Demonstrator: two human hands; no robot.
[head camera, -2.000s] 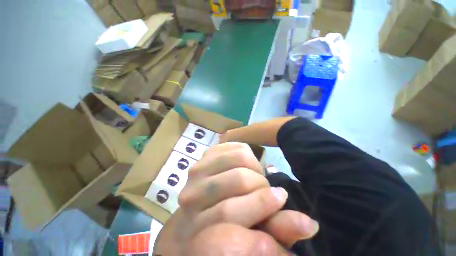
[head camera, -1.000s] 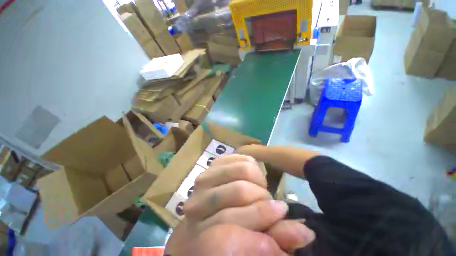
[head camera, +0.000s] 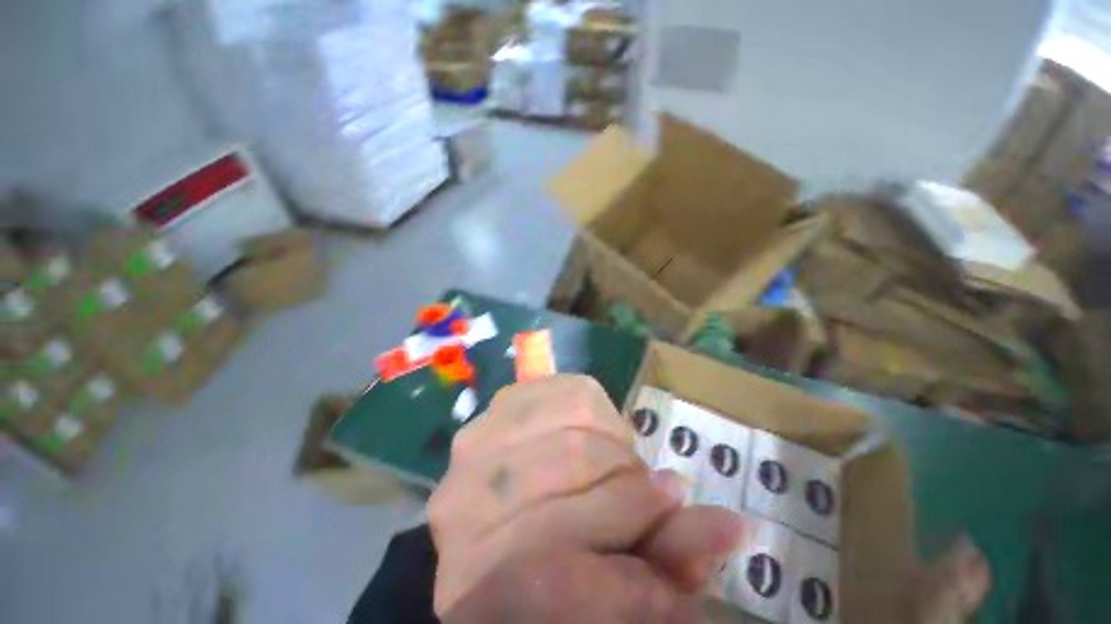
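Observation:
An open brown shipping carton (head camera: 883, 512) stands on the green table. Small white product boxes (head camera: 726, 461) with dark round prints stand in two rows inside it. My left hand (head camera: 573, 500) is large and close to the camera, fingers curled with nothing visible in them, and it covers the carton's near left part. My right hand (head camera: 956, 585) is small and blurred by the carton's right side; whether it grips anything cannot be told.
Orange and blue objects (head camera: 448, 347) and an orange-red strip (head camera: 534, 355) lie on the green table (head camera: 390, 421). A larger open carton (head camera: 688, 232) stands behind. Flattened cardboard (head camera: 877, 293) is piled at right. Labelled cartons (head camera: 116, 317) are stacked at left.
The view has swung left, so the yellow machine and blue stool are out of frame. My left hand stays curled close to the camera. My right hand now shows beside the carton's right side.

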